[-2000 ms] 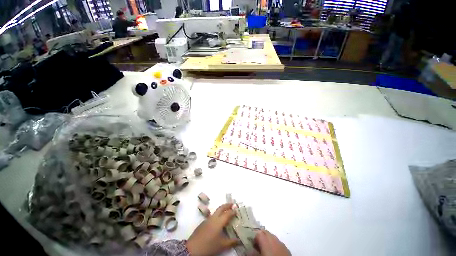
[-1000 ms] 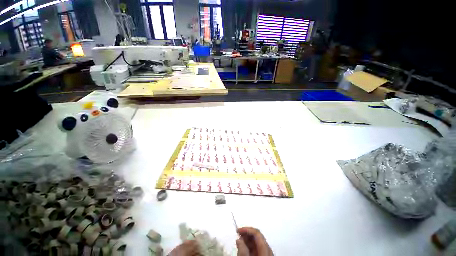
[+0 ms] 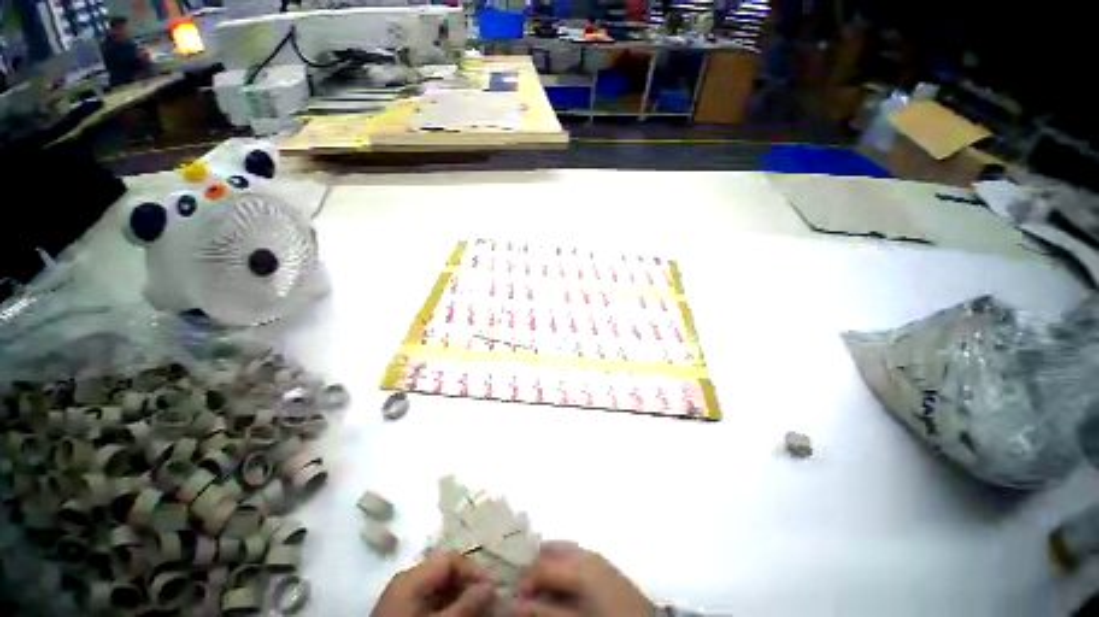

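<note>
A loose, fanned pile of flat grey-beige strips lies at the bottom centre. My left hand is at its near left side and my right hand at its near right side, close together, fingers bent. Grey-beige material shows between them, but I cannot tell whether either hand grips a strip. Formed rings are heaped at the left in a clear plastic bag. Two loose rings lie left of the strips, and another ring lies near the board's corner.
A pink-white board with yellow bands lies mid-table, a thin dark line on it. A white animal-faced fan stands behind the heap. A small grey-beige piece lies right of the board, near a filled plastic bag.
The view has shifted right since the oldest frame. My right hand, earlier raised with a thin strip, is down beside my left. The small piece below the board now lies farther right.
</note>
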